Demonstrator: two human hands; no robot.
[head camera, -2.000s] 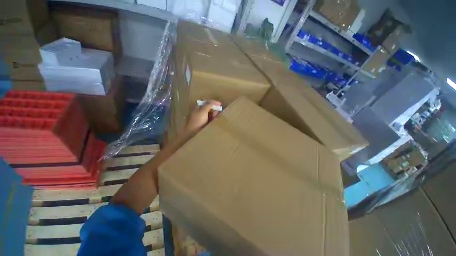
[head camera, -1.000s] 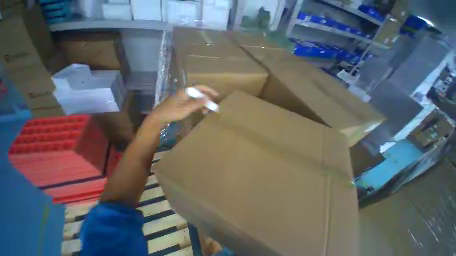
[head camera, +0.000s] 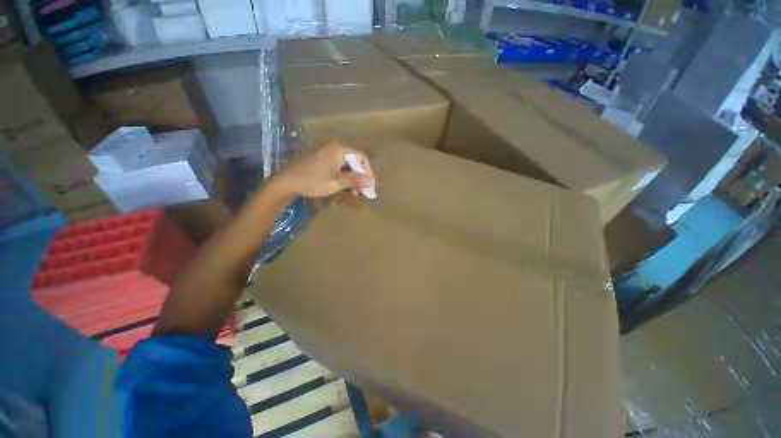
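A large closed brown carton (head camera: 445, 282) lies tilted in front of me, with a tape strip along its top seam. My left hand (head camera: 330, 174) is at the carton's far left edge, its arm reaching up from the lower left in a blue sleeve. It is closed around a small white object (head camera: 361, 175), possibly a cutter, whose lower end is at the tape's far end. No blade can be made out. My right hand is not visible; a blurred blue patch shows below the carton at the bottom edge.
More cartons (head camera: 548, 141) stand behind, with stretch wrap (head camera: 272, 120) at their left side. A wooden pallet (head camera: 287, 376) lies below left. Red plastic trays (head camera: 107, 257) are stacked at left, near white boxes (head camera: 158, 171). Shelving (head camera: 171, 58) runs along the back.
My left hand first rose from the carton's far edge, then came down onto the seam end, still holding the white object. The view has shifted, and the carton fills more of it.
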